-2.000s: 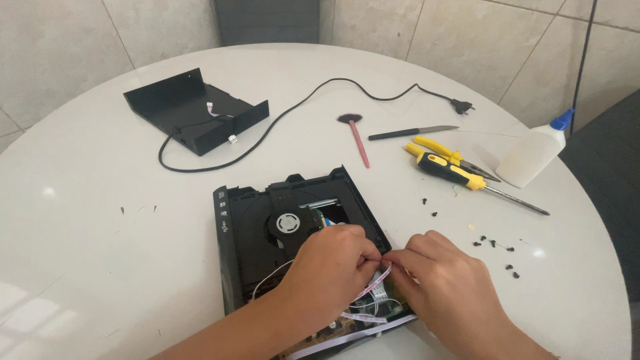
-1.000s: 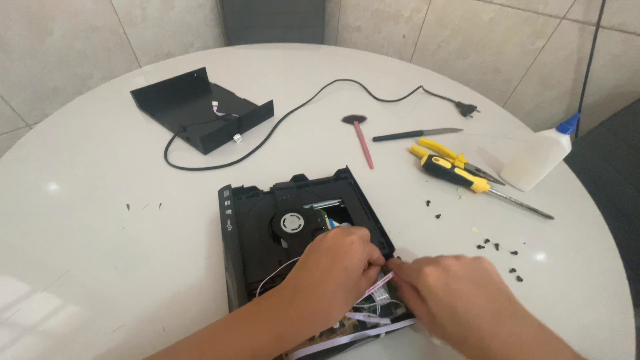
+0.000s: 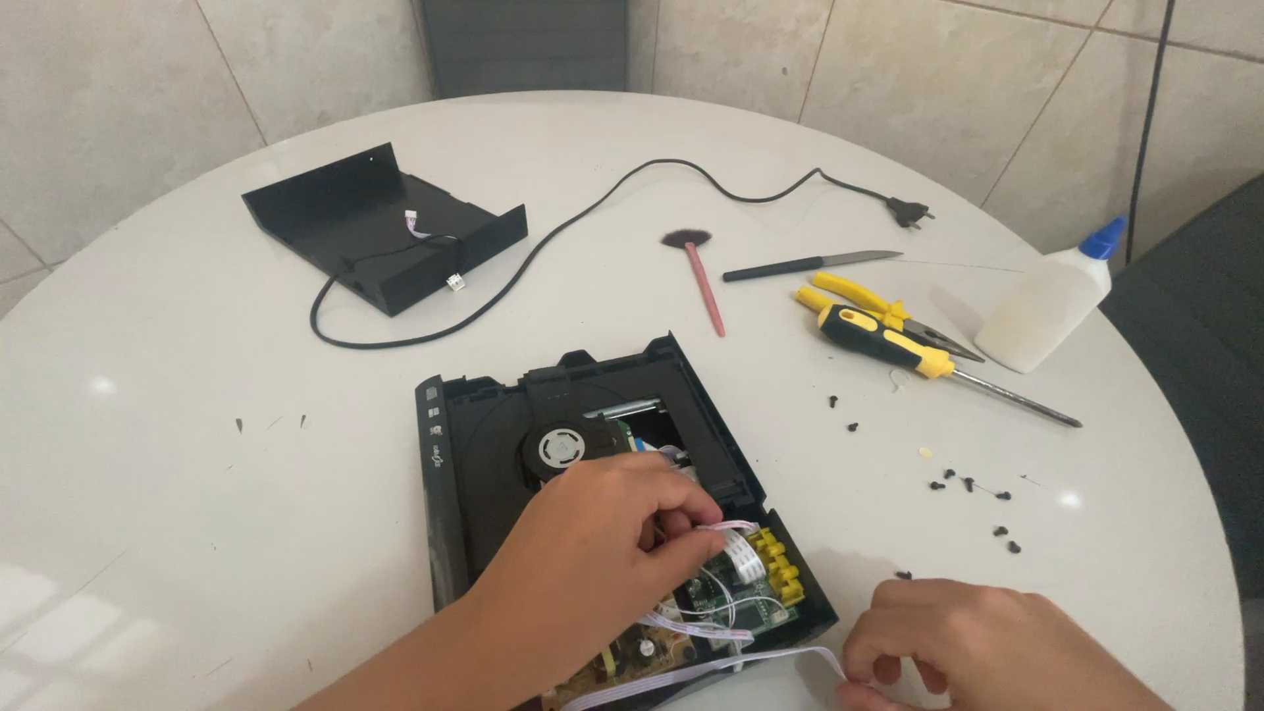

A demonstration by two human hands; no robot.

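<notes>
An opened disc player in a black plastic casing lies at the table's near middle. My left hand is above it, thumb and fingertips pinching a thin white-pink wire ribbon near the yellow connectors. Under and beside that hand show a green circuit board, a brown board and a white flat cable. To the right of the casing, my right hand has its fingertips at the end of a long pale ribbon cable, which runs back over the casing's near part.
A black metal cover, power cord and plug lie at the back. Farther right are a fan brush, a knife, pliers, a screwdriver, a white bottle and several black screws.
My right hand has moved right and nearer, off the casing, and now is at the end of the long ribbon cable. Before, both hands were together over the casing's right side.
</notes>
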